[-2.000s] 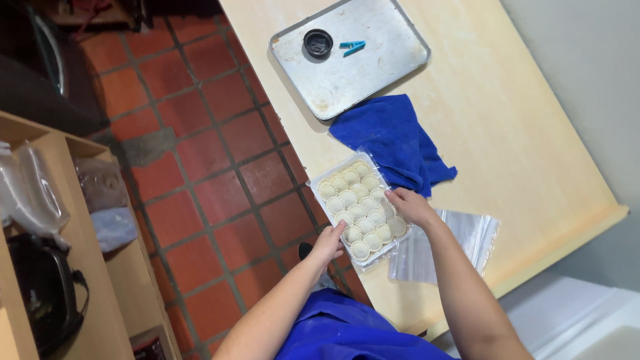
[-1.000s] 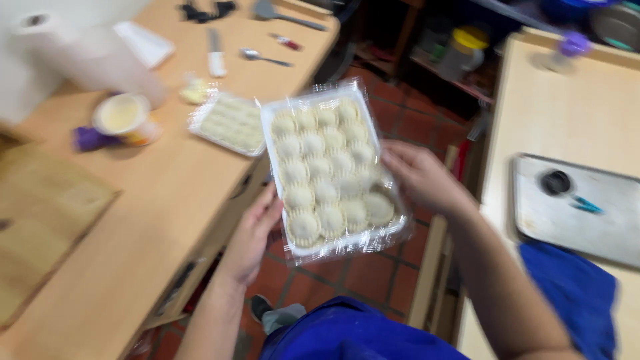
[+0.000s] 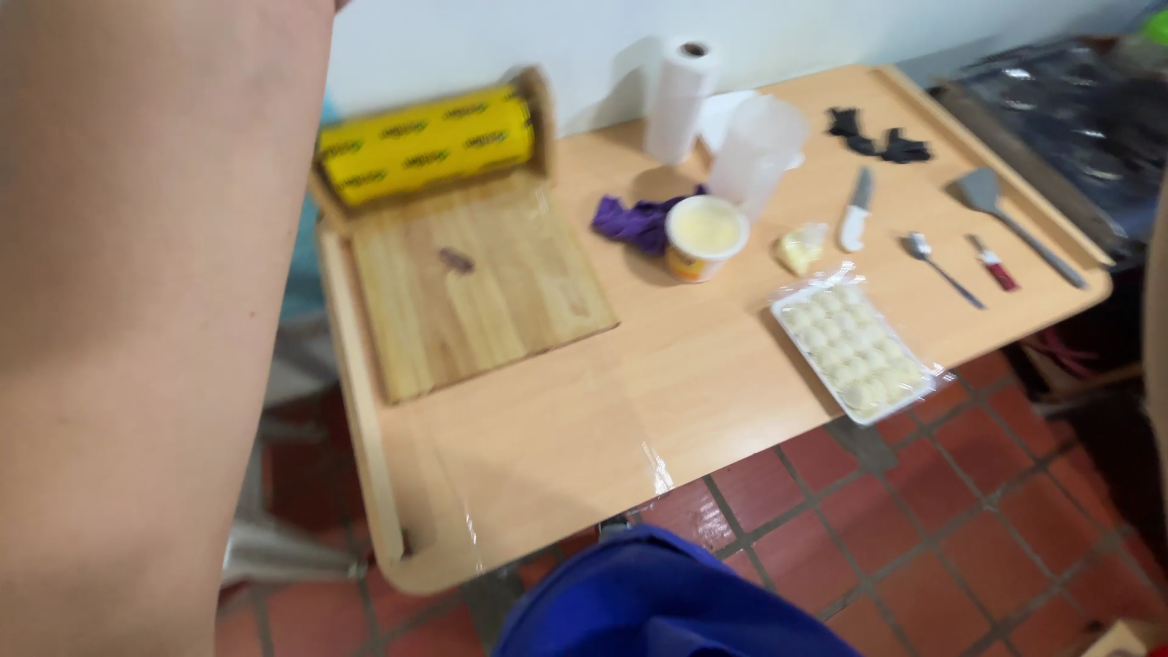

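Note:
My left forearm fills the left side of the view, raised close to the camera, and its hand is out of frame. Only a sliver of my right arm shows at the right edge; that hand is out of frame too. A white tray of round dough pieces under clear film [image 3: 853, 351] lies at the table's front edge. On the left, a yellow printed roll [image 3: 429, 146] sits in a wooden holder behind a wooden board [image 3: 484, 292], on which lies a small dark piece [image 3: 456, 261]. Glints of clear film [image 3: 657, 470] show near the front edge.
The wooden table [image 3: 584, 401] also holds a tub [image 3: 705, 239], purple cloth [image 3: 639, 222], a paper towel roll [image 3: 680, 105], a translucent container [image 3: 757, 155], a small bag [image 3: 801, 248], a knife [image 3: 856, 214], a spoon [image 3: 944, 274], a spatula [image 3: 1022, 228] and black items [image 3: 876, 137].
The view has swung over to the table with the yellow roll. Both hands, which held a film-covered tray one second ago, have left the view, and that tray is not distinctly seen now.

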